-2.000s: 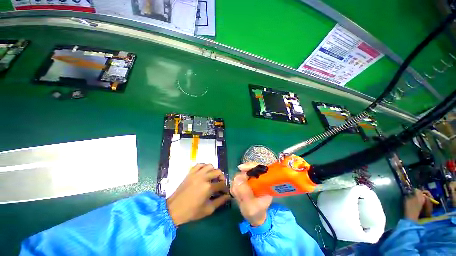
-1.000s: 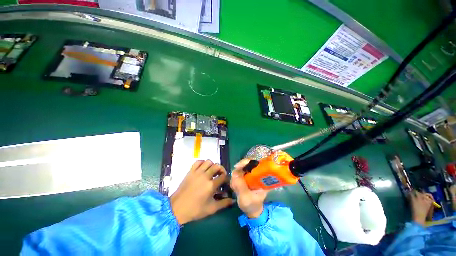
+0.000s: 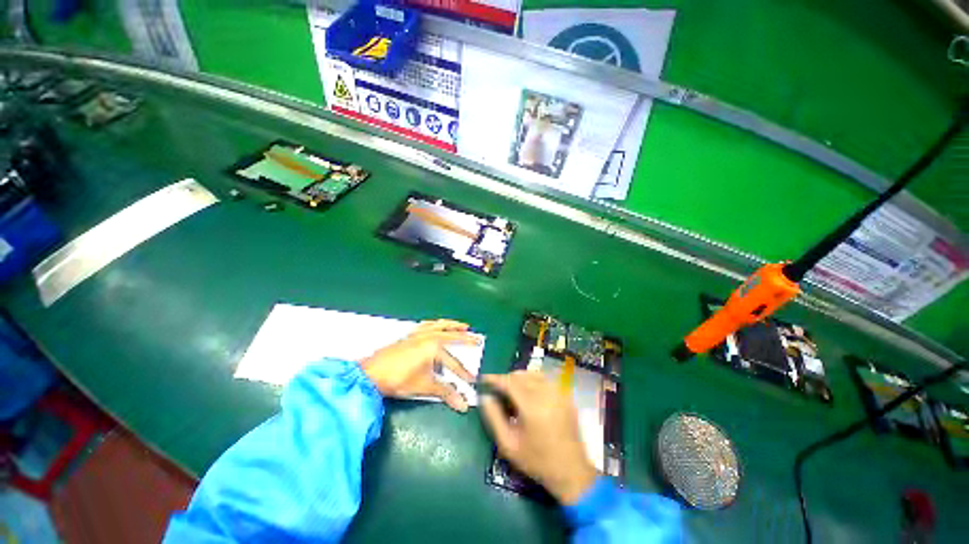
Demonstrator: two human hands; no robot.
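An opened tablet point(image 3: 600, 409) lies on the green bench in front of me, with its board at the far end and an orange flex strip. A long white sheet point(image 3: 308, 342) lies to its left. My left hand point(image 3: 425, 364) rests on the sheet's right end. My right hand point(image 3: 540, 425) is over the tablet's left edge, its fingers by the sheet's end; whether they pinch something small is unclear. The orange electric screwdriver point(image 3: 744, 311) hangs free at the right, out of my hands.
A round dish of screws point(image 3: 697, 460) sits right of the tablet. More opened tablets lie along the back, one point(image 3: 452, 232) with small dark parts beside it. Another pale strip point(image 3: 122, 239) lies far left. A blue bin point(image 3: 372, 37) hangs on the wall. A black cable loops at the right.
My right hand has let go of the screwdriver, which now hangs. Both hands have moved to the sheet's right end. The view has turned left.
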